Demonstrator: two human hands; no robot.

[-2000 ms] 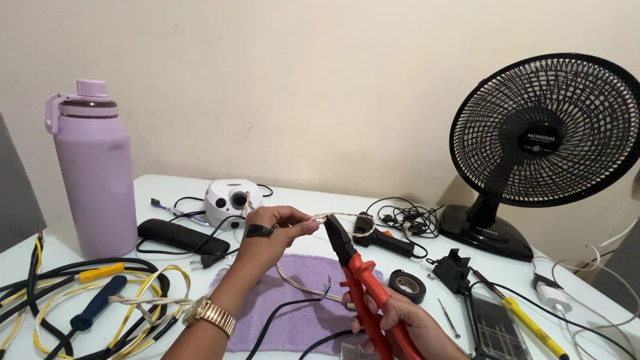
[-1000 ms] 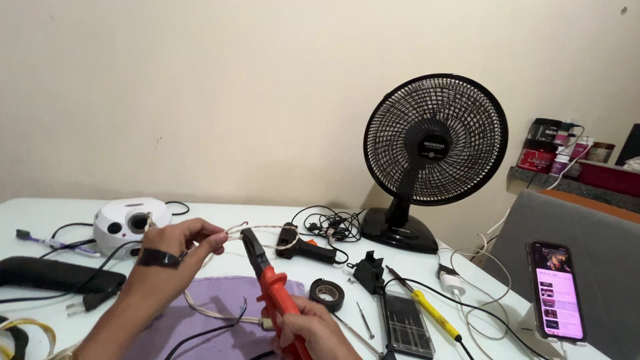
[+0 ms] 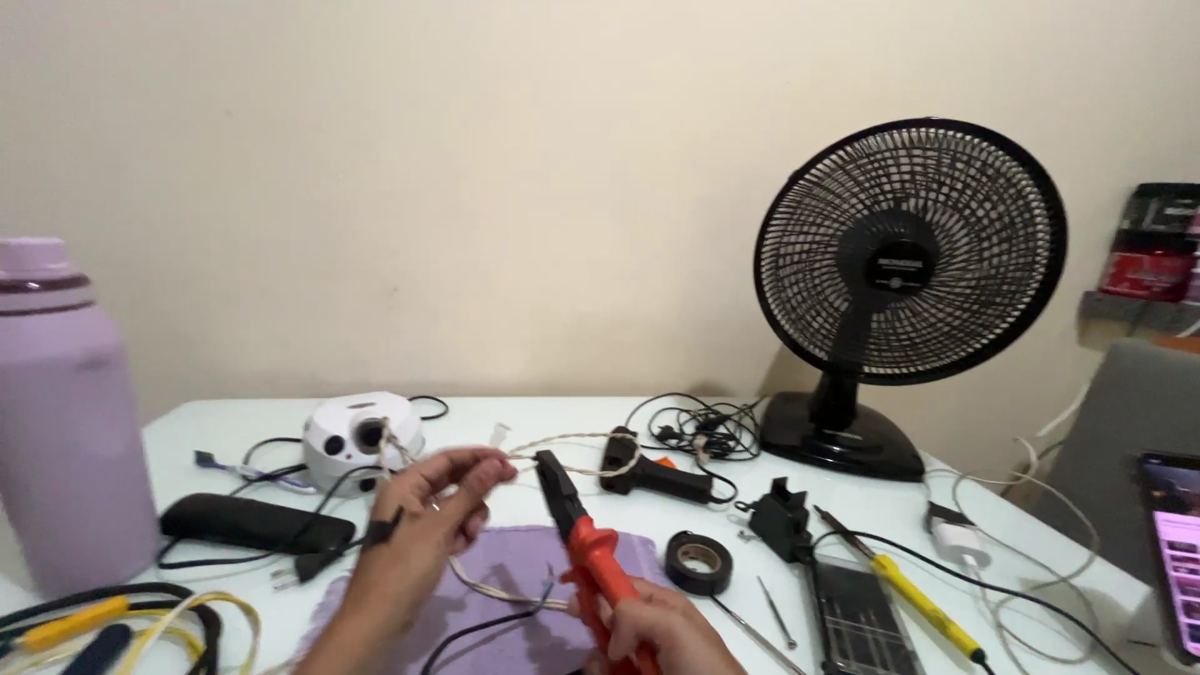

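My left hand (image 3: 441, 516) pinches a twisted beige wire (image 3: 572, 438) between thumb and fingertips, above the purple cloth (image 3: 525, 562). The wire loops off to the right, over a black corded tool (image 3: 666, 476). My right hand (image 3: 656, 619) grips the red handles of combination pliers (image 3: 586, 553). Their dark jaws point up and left, just right of my left fingertips and close to the wire; whether they touch it I cannot tell. A black cable with bare ends (image 3: 487, 626) lies on the cloth below my hands.
A purple bottle (image 3: 75, 422) and coiled cables (image 3: 187, 619) are at left, a white device (image 3: 361, 436) behind my left hand. Rightward lie black tape (image 3: 698, 562), a black adapter (image 3: 780, 520), a yellow soldering iron (image 3: 923, 605), a bit case (image 3: 858, 619), a fan (image 3: 905, 262) and a phone (image 3: 1172, 553).
The view has swung right, then partly back left. Both hands keep their hold, the left on the wire and the right on the pliers, with the jaws still near the left fingertips.
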